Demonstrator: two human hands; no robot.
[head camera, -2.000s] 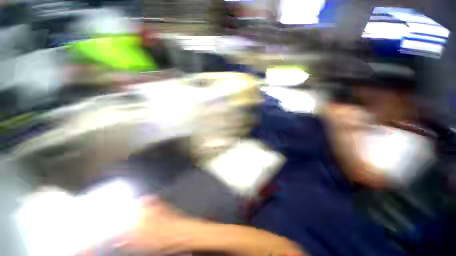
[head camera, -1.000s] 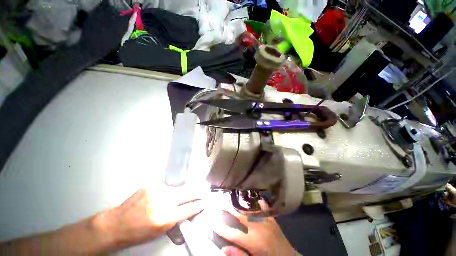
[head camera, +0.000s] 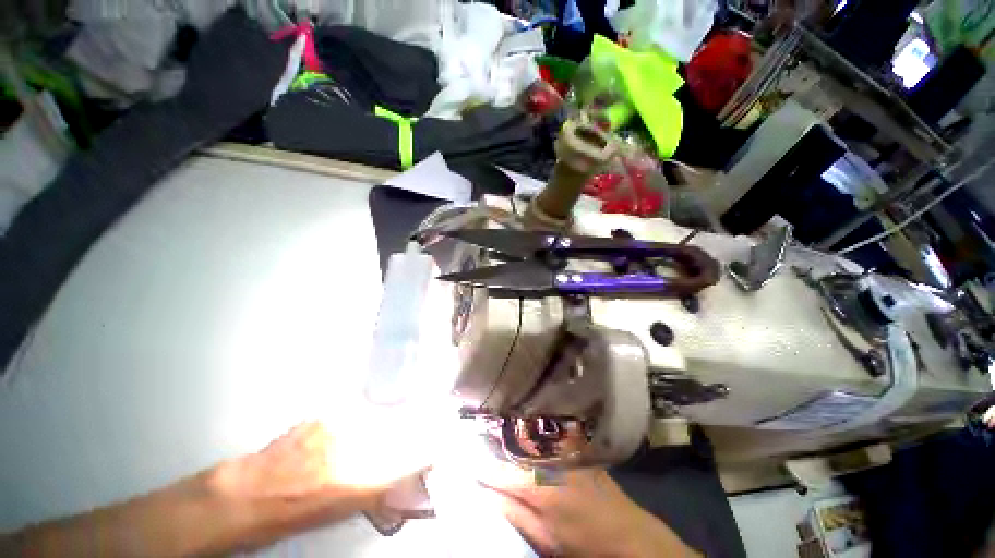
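Note:
The cream sewing machine head (head camera: 524, 349) stands in front of me, with strong lamp glare under it at the needle. My left hand (head camera: 316, 469) lies on the table left of the needle, its fingertips lost in the glare. My right hand (head camera: 567, 512) is just below the machine head, fingers towards the needle area. A washed-out pale fabric piece (head camera: 475, 523) lies between the hands; the grip on it is hidden by glare. A small piece with a dark edge (head camera: 402, 501) shows by the left fingertips. A dark grey panel (head camera: 687, 496) lies right of my right hand.
Purple-handled snips (head camera: 589, 270) lie on the machine head beside a tan post (head camera: 573, 169). A long dark grey strip (head camera: 120, 164) curves along the table's left. Dark bundles with a neon strip (head camera: 404, 136) and neon cloth (head camera: 644, 93) are behind. A person's dark clothing (head camera: 927, 490) shows at right.
The right hand has shifted slightly right and down. More of the small dark-edged piece shows by the left fingertips. The left hand stays nearly in place.

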